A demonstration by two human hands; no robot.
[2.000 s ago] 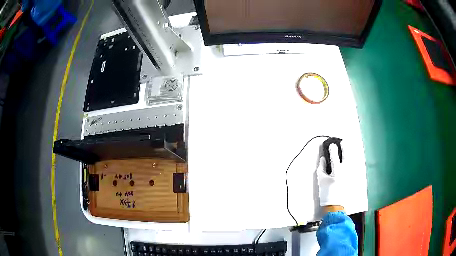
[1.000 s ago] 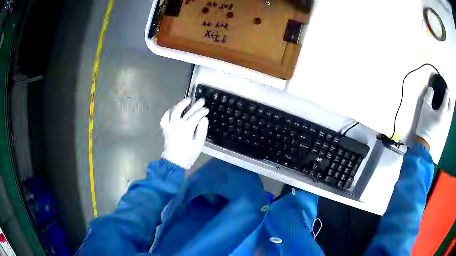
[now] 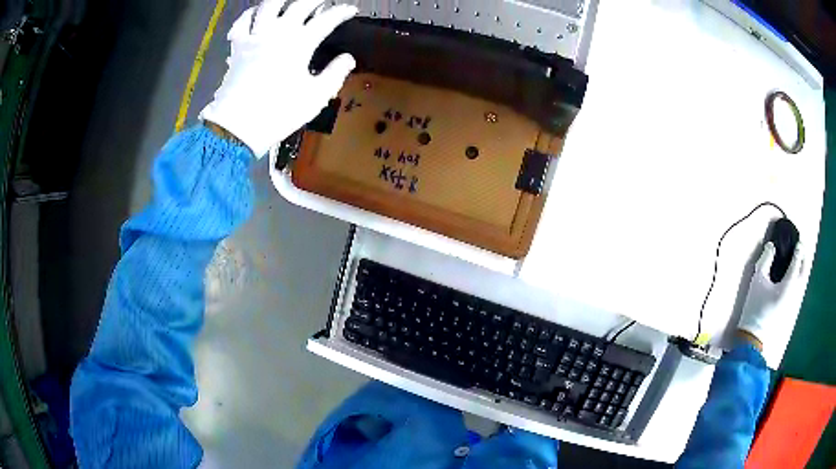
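My left hand, in a white glove, is at the left end of the dark fixture lid, fingers spread over and around its end. The lid stands along the far edge of the brown fixture nest, which has handwritten marks, holes and black side blocks and holds no tablet. My right hand, also gloved, rests on the black mouse at the right of the white table. How firmly the left fingers grip the lid is hard to tell.
A black keyboard lies on the white pull-out shelf below the table edge. A tape roll lies at the far right of the table. A perforated metal plate is behind the lid. An orange tray is at lower right.
My left hand has moved from the keyboard's left end up to the fixture lid. My right hand stays on the mouse. The view has shifted, showing more of the fixture and lid.
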